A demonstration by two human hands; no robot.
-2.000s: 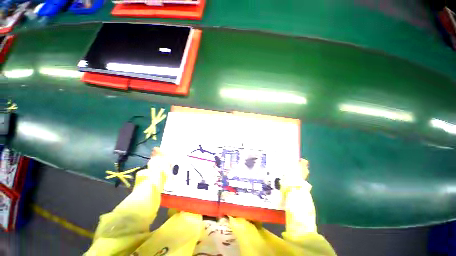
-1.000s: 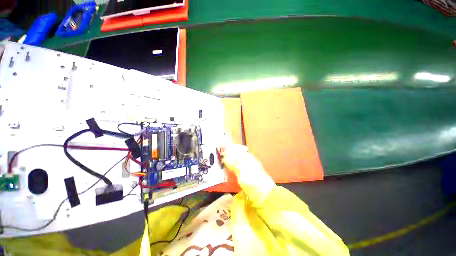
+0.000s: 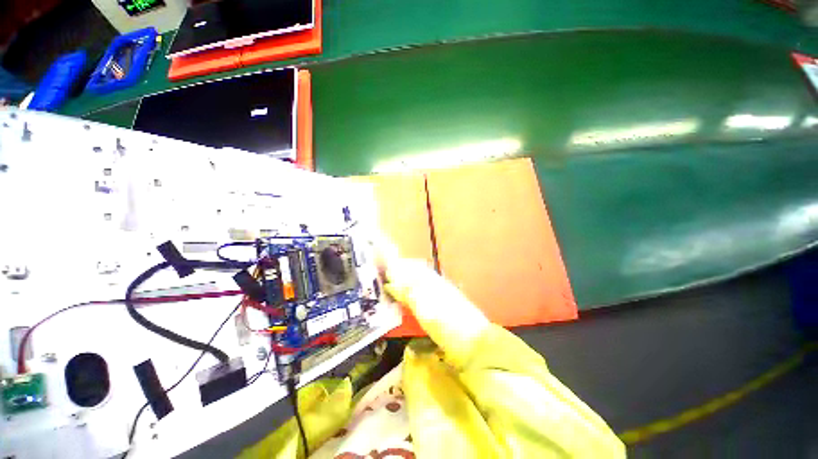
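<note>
The all-in-one unit [image 3: 170, 211] is raised and tilted at the left, its white rear plate facing me and its left end cut off. The blue mainboard [image 3: 314, 309] carries a dark CPU fan [image 3: 335, 262]. Black and red cables cross the plate to a small green board [image 3: 24, 393]. A thin black lead [image 3: 299, 417] hangs from the mainboard's lower edge. My right hand [image 3: 391, 269], washed out by glare, holds the unit's right edge. My left hand is not visible. The orange foam pad [image 3: 498, 242] lies on the bench, its left part covered by the unit.
A black-screened unit [image 3: 229, 112] lies on an orange pad behind the raised one. Another screen unit [image 3: 242, 25] is farther back. Blue bins [image 3: 126, 61] stand at the upper left. The green bench [image 3: 664, 215] extends right; grey floor with a yellow line is below.
The unit has been lifted off its pad and swung left, closer to me. In the last second it has tilted and shifted slightly lower. My left hand has gone out of sight.
</note>
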